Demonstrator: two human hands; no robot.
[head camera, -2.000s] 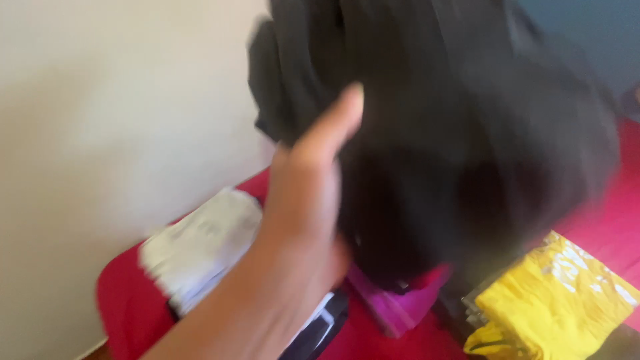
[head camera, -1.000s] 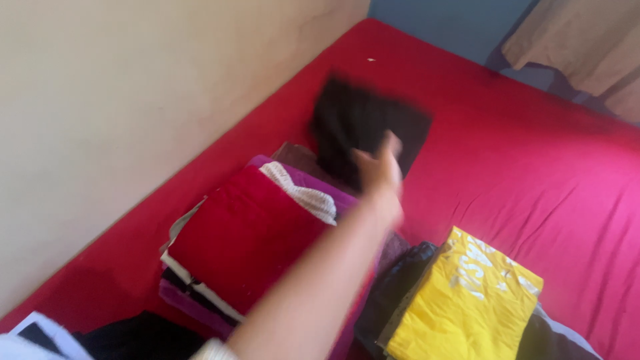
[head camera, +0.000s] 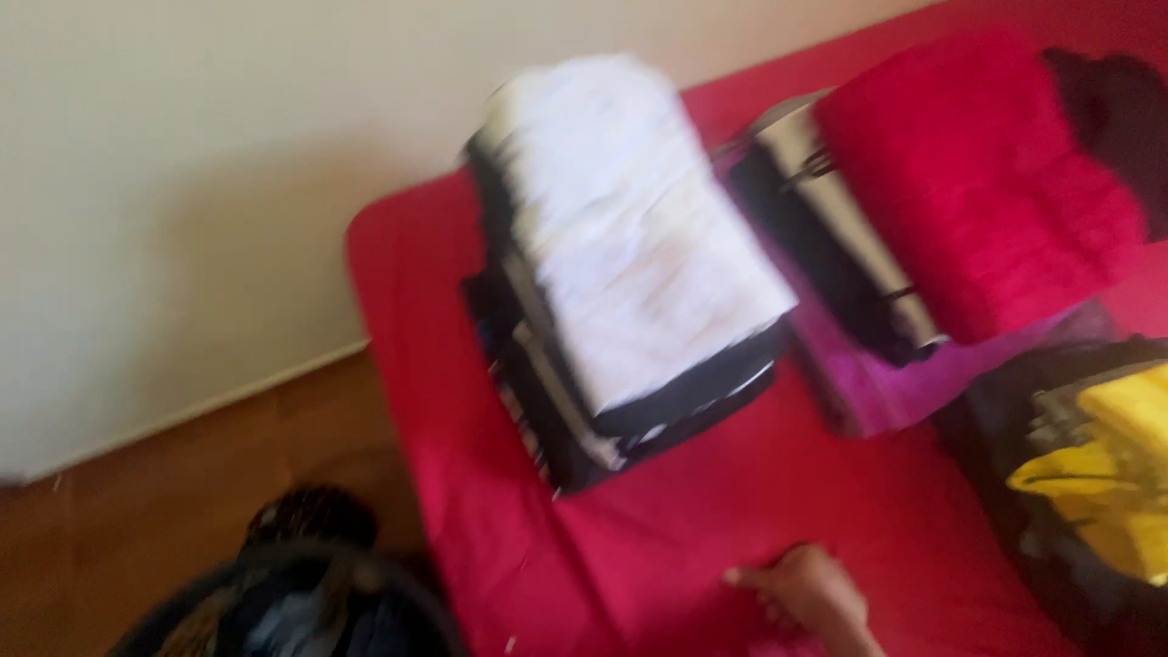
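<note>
My right hand (head camera: 808, 589) is low in the view, over the red bedsheet (head camera: 693, 511), with one finger or the thumb extended left and no garment in it. Blur hides the other fingers. Up and left of it stands a folded stack with a white cloth (head camera: 639, 228) on top and dark garments (head camera: 703, 392) beneath. A second pile has a red folded cloth (head camera: 985, 182) over cream, black and purple (head camera: 912, 392) ones. A dark cloth (head camera: 1118, 137) lies beyond the red one. Yellow folded clothing (head camera: 1131, 465) rests on dark fabric at the right. My left hand is out of view.
A dark round container (head camera: 310, 557) holding clothes stands at bottom left, beside the bed, with a dark bundle at its far rim. The brown floor (head camera: 182, 484) shows there. A pale wall (head camera: 228, 182) runs behind the bed.
The black cloth that a hand held in the earlier frames is out of hand. My right hand is now low over the sheet. The view has swung toward the bed's left corner.
</note>
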